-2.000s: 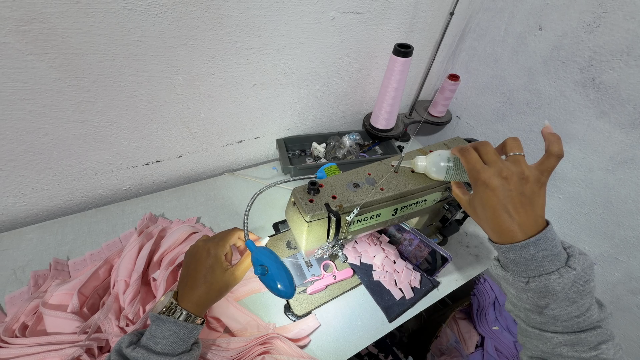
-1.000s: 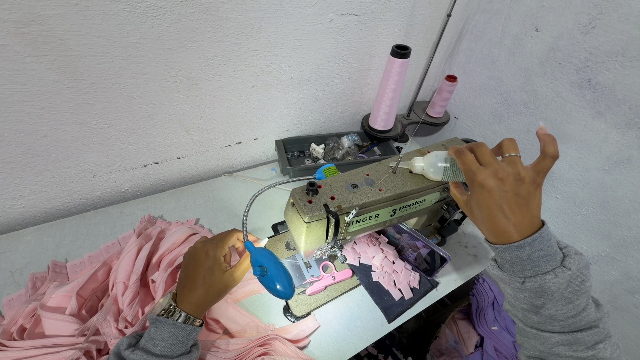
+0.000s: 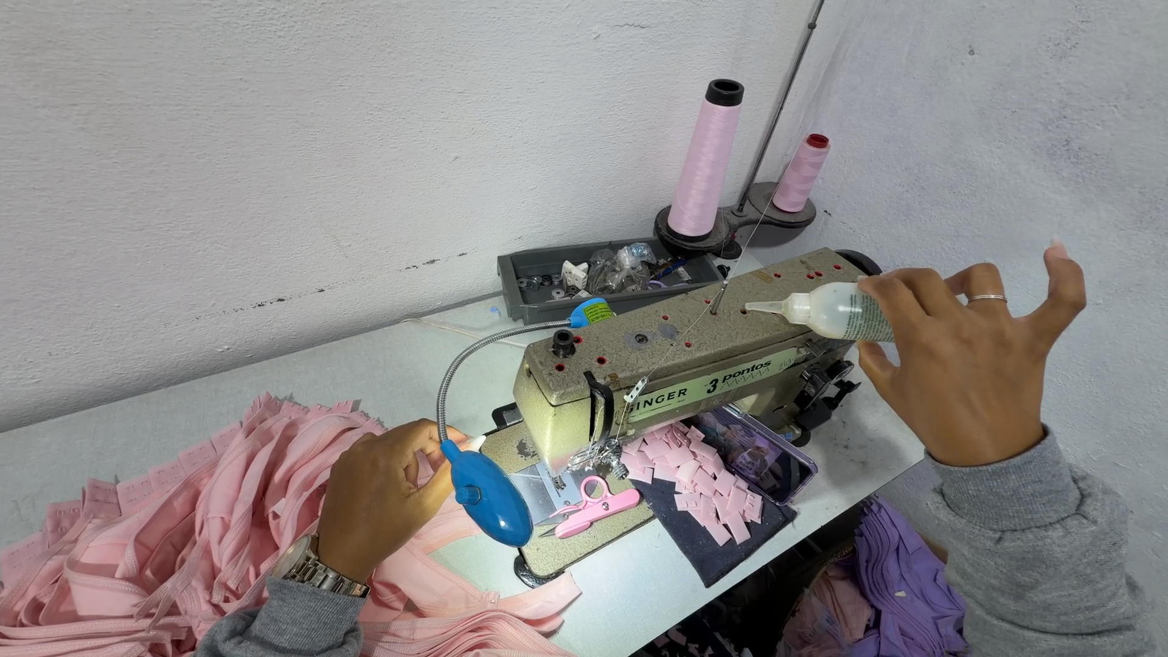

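My right hand point(image 3: 967, 356) holds a small translucent plastic oil bottle point(image 3: 835, 311) on its side. Its narrow nozzle points left at a red-ringed hole on the top of the Singer sewing machine point(image 3: 703, 319). My left hand point(image 3: 383, 493), with a metal watch at the wrist, is beside the blue gooseneck lamp point(image 3: 491, 493); its fingertips are partly behind the lamp, so its grip is unclear. Pink thread snips point(image 3: 598, 513) lie on the machine bed near the needle area. Small pink fabric pieces point(image 3: 698, 474) are heaped on a dark cloth point(image 3: 721, 552) in front of the machine arm.
Pink garments with zigzag-like edging point(image 3: 274, 520) pile at the left. Behind the machine stand a grey parts tray point(image 3: 511, 287), a large pink thread cone point(image 3: 707, 164) and a smaller one point(image 3: 803, 173). A phone point(image 3: 762, 452) lies by the pieces. Purple fabric point(image 3: 903, 584) is below the table edge.
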